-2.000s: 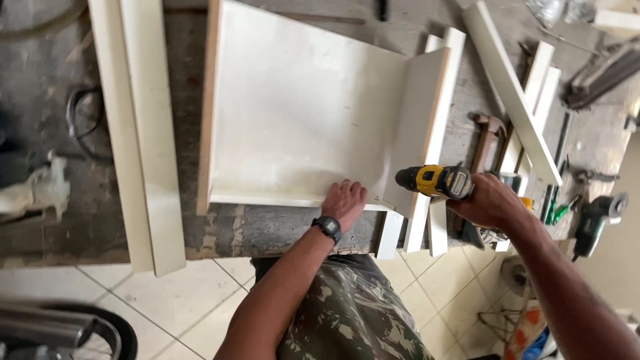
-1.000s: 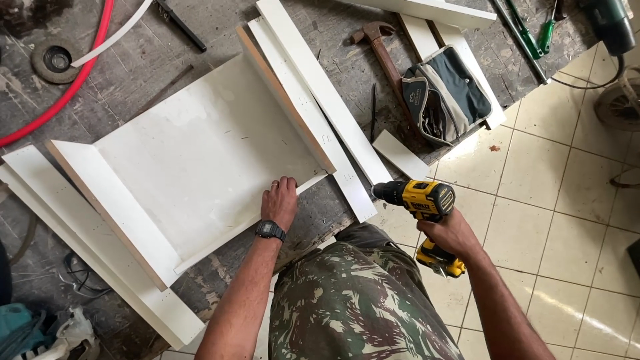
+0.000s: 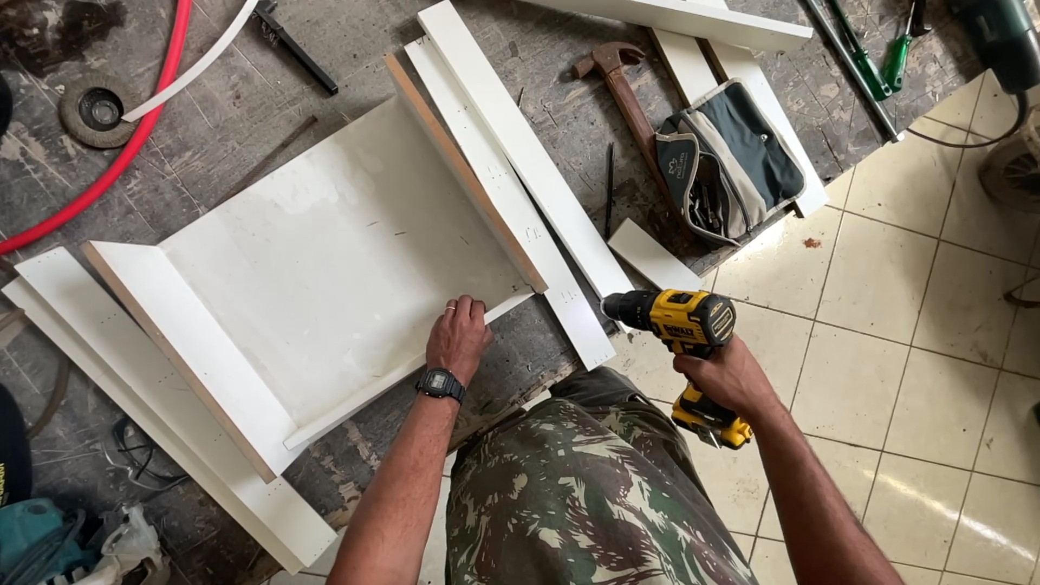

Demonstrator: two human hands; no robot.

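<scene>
My left hand [image 3: 459,341], with a black wristwatch [image 3: 441,383], grips the near edge strip of a white board assembly [image 3: 325,268] lying on the workbench. The assembly has a flat panel with upright sides, whose edges are brown. My right hand [image 3: 727,378] holds a yellow and black DeWalt cordless drill [image 3: 686,317] by its handle, past the bench edge above the tiled floor. The drill's chuck points left, near the end of a long white strip [image 3: 520,154]; its tip is hard to make out.
Right of the assembly lie a claw hammer [image 3: 630,101], a grey tool pouch [image 3: 727,162] and a short white board [image 3: 654,253]. More white boards [image 3: 179,398] flank its left side. A red hose [image 3: 154,122], a grinding wheel [image 3: 96,110] and a teal power tool [image 3: 41,540] are at the left.
The view has turned and shifted a lot. The drill, held over the bench beside the assembly two seconds ago, is now out past the bench edge. My left hand stays on the near strip.
</scene>
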